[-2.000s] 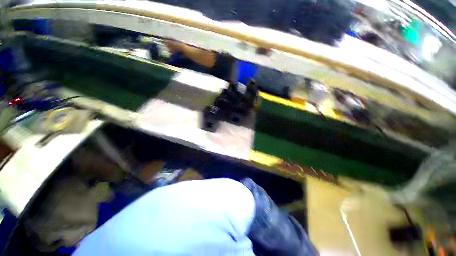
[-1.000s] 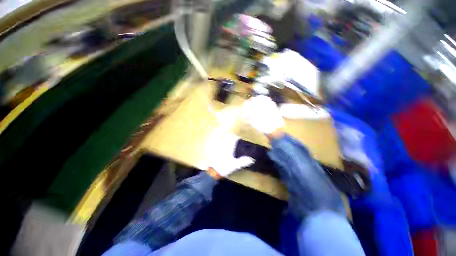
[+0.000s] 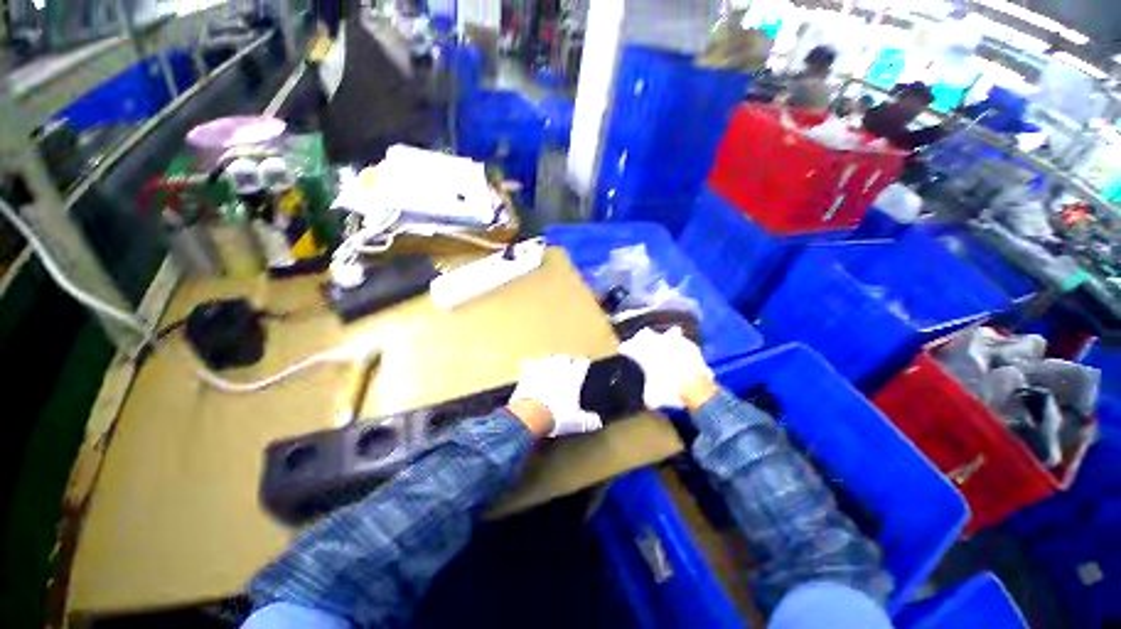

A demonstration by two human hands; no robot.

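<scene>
A long black power strip point(image 3: 374, 440) with round sockets lies slanted on the tan table, partly hidden by my left sleeve. My left hand point(image 3: 553, 393), in a white glove, is closed around the strip at its right part. A dark rounded piece point(image 3: 612, 388) shows between my hands; whether it is the strip's end or a separate part cannot be told. My right hand point(image 3: 666, 367), also gloved, grips this piece from the right. A white cable point(image 3: 273, 378) lies loose on the table and ends near a pale tool point(image 3: 357, 351).
A black block point(image 3: 225, 333) with a cord is at the table's left rear. A black flat box point(image 3: 384, 288), white extension strip point(image 3: 489, 273) and papers point(image 3: 418, 187) are at the rear. Blue crates point(image 3: 848, 455) and a red crate point(image 3: 983, 430) stand right. People are in the background.
The view has turned from the green conveyor line to the table and crates. My hands, blurred over the table a second ago, are now further right on the dark piece, with the long strip visible.
</scene>
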